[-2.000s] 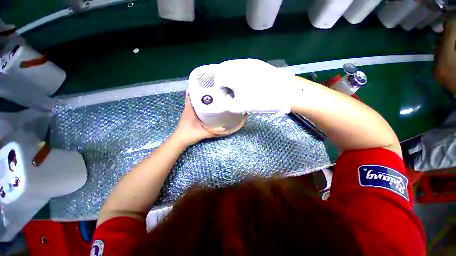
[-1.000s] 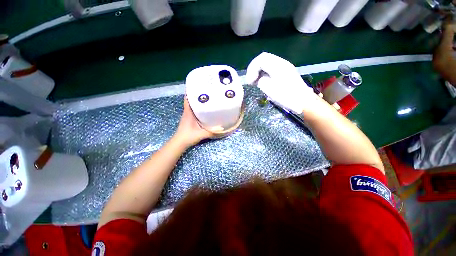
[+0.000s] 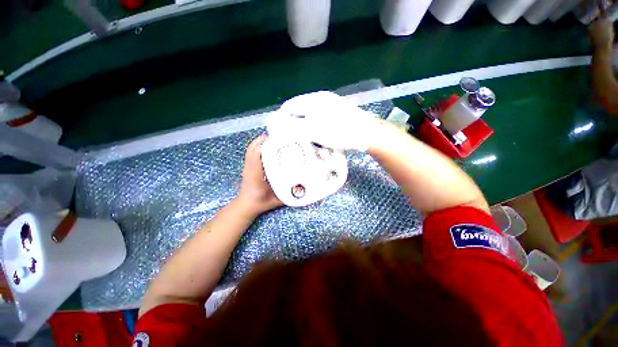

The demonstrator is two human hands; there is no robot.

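Observation:
A white speaker unit (image 3: 305, 175) is held over the bubble wrap mat (image 3: 162, 196), its end face with dark round holes turned up towards me. My bare left hand (image 3: 256, 177) grips its left side. My right hand (image 3: 332, 118), in a white glove, lies on the unit's upper part. Glove and unit blend together, so the fingers and any cloth in them cannot be made out.
A red tray (image 3: 480, 138) with a dispenser bottle (image 3: 467, 112) and thin tools stands at right. Bagged units (image 3: 88, 247) lie at left. White units (image 3: 308, 20) line the far side of the green conveyor (image 3: 203, 81). Empty housings (image 3: 541, 268) sit low at right. Another person's arm (image 3: 603, 61) shows far right.
My right gloved hand has moved left from beside the tray back onto the unit. The unit has tilted and shifted slightly right and down. Units on the conveyor have shifted left.

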